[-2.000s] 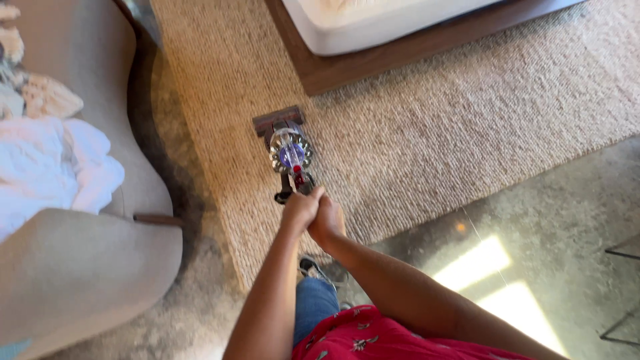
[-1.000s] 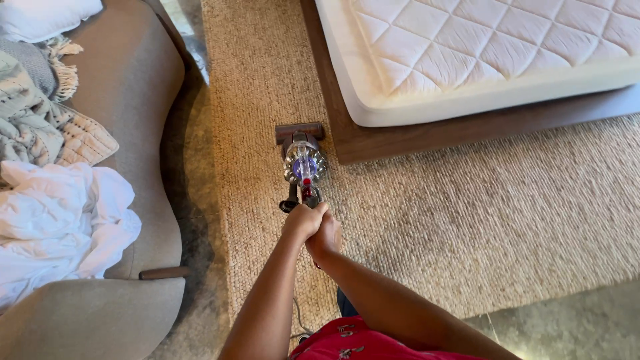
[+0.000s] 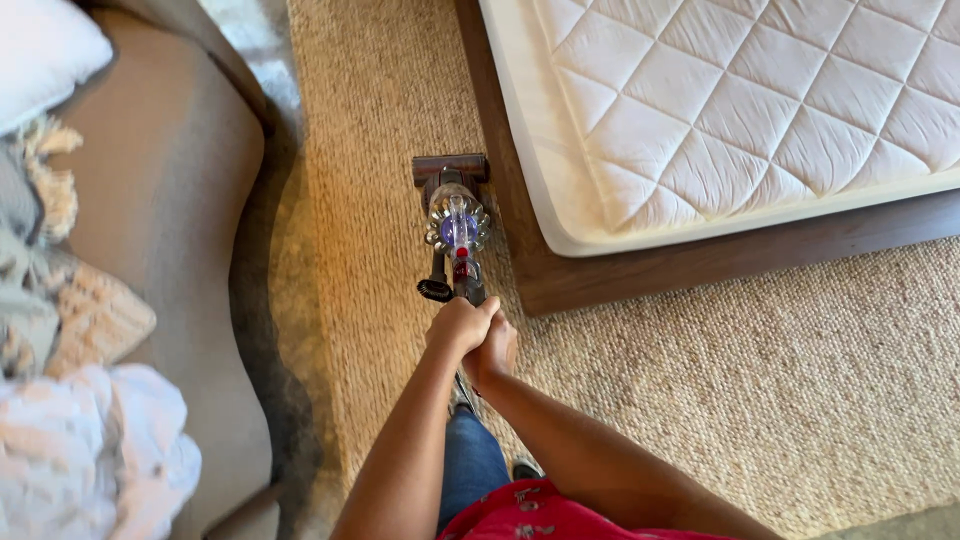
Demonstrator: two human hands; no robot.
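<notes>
Both my hands are closed around the handle of a cordless stick vacuum cleaner [image 3: 457, 225], seen from above at mid-view. My left hand [image 3: 459, 327] lies uppermost on the grip, just behind the trigger part. Under it and slightly to the right, my right hand [image 3: 495, 349] wraps the same handle. The cleaner head [image 3: 450, 169] rests on a woven beige rug [image 3: 375, 90], its right end at or very near the side of the wooden bed frame [image 3: 562, 289]. A small black brush attachment [image 3: 434, 289] sticks out left of the handle. The fingers are partly hidden.
A quilted white mattress [image 3: 720, 112] lies on the bed frame to the right. Along the left stands a curved upholstered sofa [image 3: 187, 247] with a white pillow [image 3: 45, 60], a fringed throw and crumpled white bedding [image 3: 90, 450]. A strip of concrete floor runs between sofa and rug.
The vacuum cleaner, held throughout in both hands, has advanced along the rug from short of the bed frame's corner to beside its left side. The view has moved forward too.
</notes>
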